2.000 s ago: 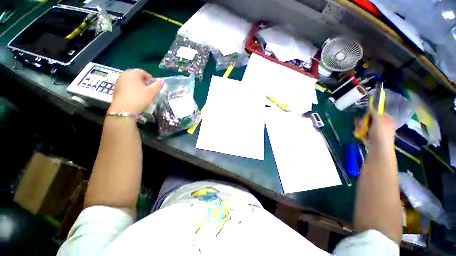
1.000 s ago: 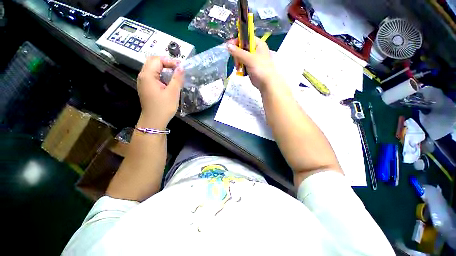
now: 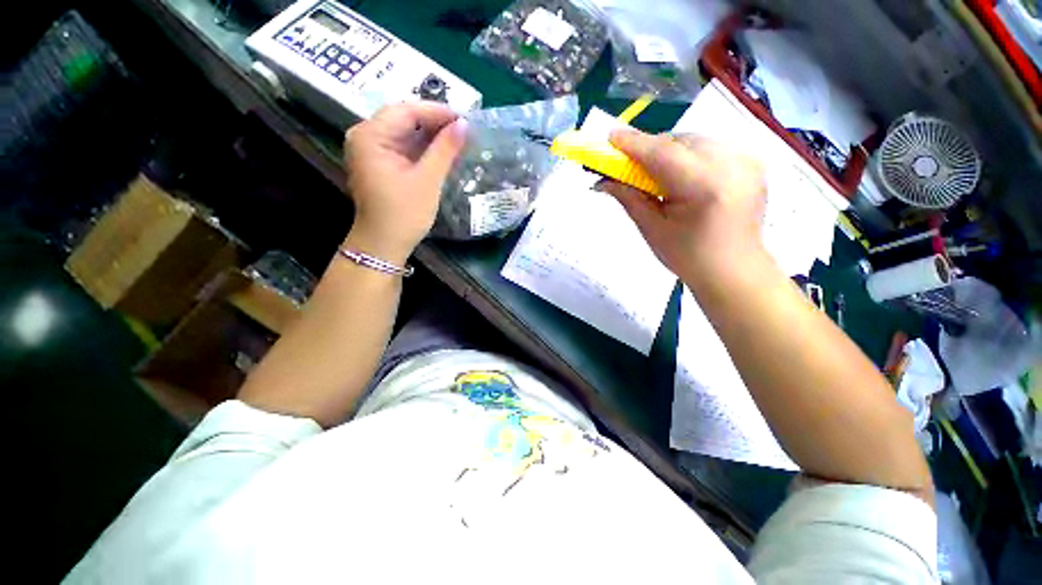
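A clear zip bag of small dark metal parts (image 3: 486, 183) with a white label lies at the bench's front edge. My left hand (image 3: 406, 166) pinches its upper left corner. My right hand (image 3: 691, 200) grips a bright yellow utility knife (image 3: 606, 163) that points left toward the bag's right side, above a printed sheet (image 3: 594, 269). Whether the knife touches the bag cannot be told. The blade is not clearly seen.
A white bench tester (image 3: 354, 57) stands behind my left hand. More bags of parts (image 3: 548, 40) lie at the back. A red tray (image 3: 851, 171) with papers, a small fan (image 3: 928, 160) and a white roll (image 3: 911, 278) are at right. Cardboard boxes (image 3: 154, 251) sit on the floor.
My right hand has brought the yellow knife from the right side across to the bag, then turned it from upright to nearly level. My left hand still holds the bag's corner. The view has shifted.
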